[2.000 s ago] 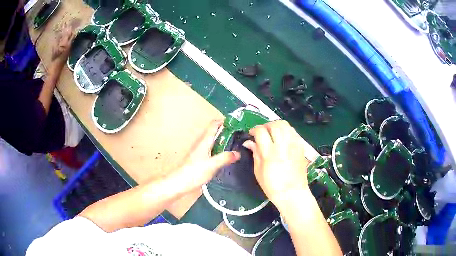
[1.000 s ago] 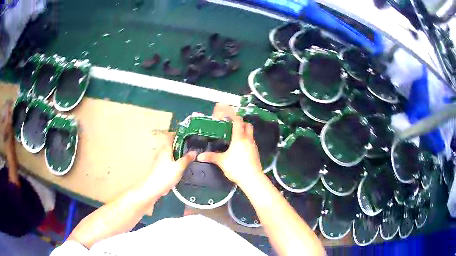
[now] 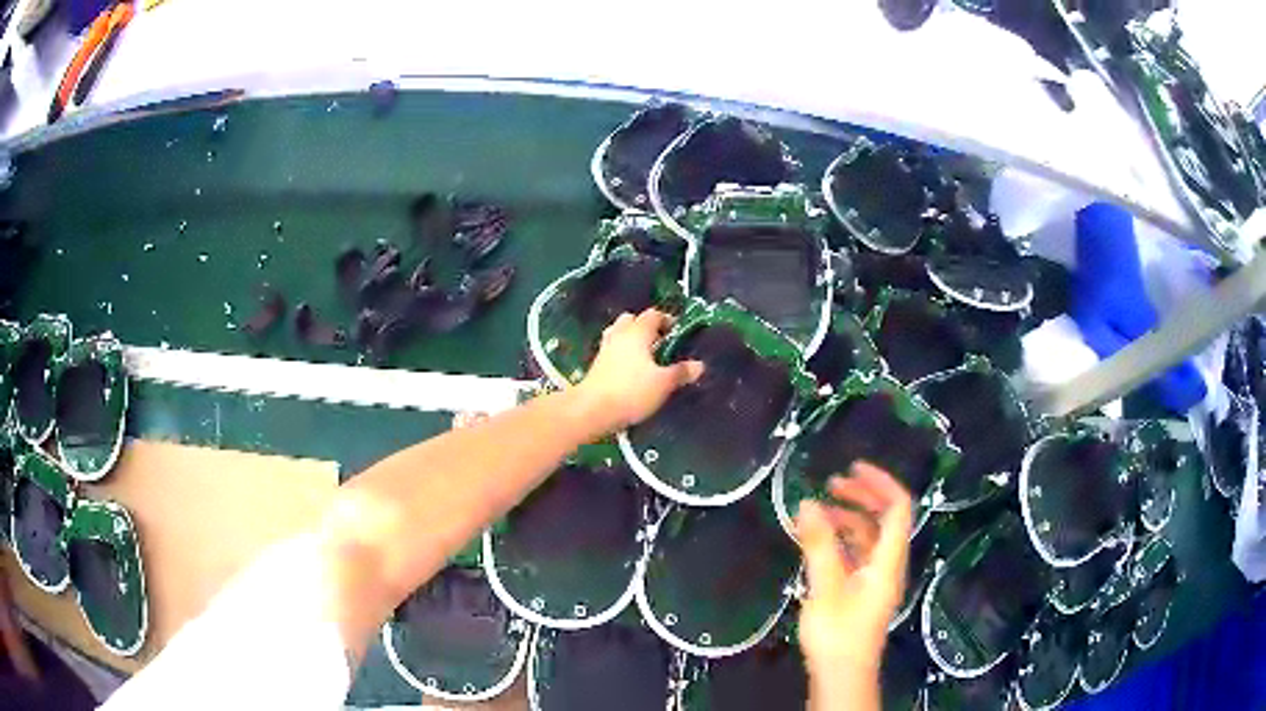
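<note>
My left hand (image 3: 636,372) reaches across to the pile and grips the top left edge of a green-and-black housing (image 3: 715,417), thumb over its dark recess. My right hand (image 3: 858,535) is slightly blurred, with its fingers apart and curled, over another housing (image 3: 868,445) to the right. I see nothing held in it. Many more housings with pale rims lie overlapped around both hands. One housing with a squarer dark panel (image 3: 760,271) lies just behind the one in my left hand.
Small black parts (image 3: 417,285) lie heaped on the green surface at back left. A pale strip (image 3: 306,379) divides the bench. Several housings (image 3: 90,410) and a cardboard sheet (image 3: 236,528) are at left. Orange-handled cutters (image 3: 90,59) lie on the white shelf (image 3: 458,42).
The view has swung right. Both hands have left the housing they were pressing into. The left hand now grips a housing in the pile; the right hand hovers open beside it.
</note>
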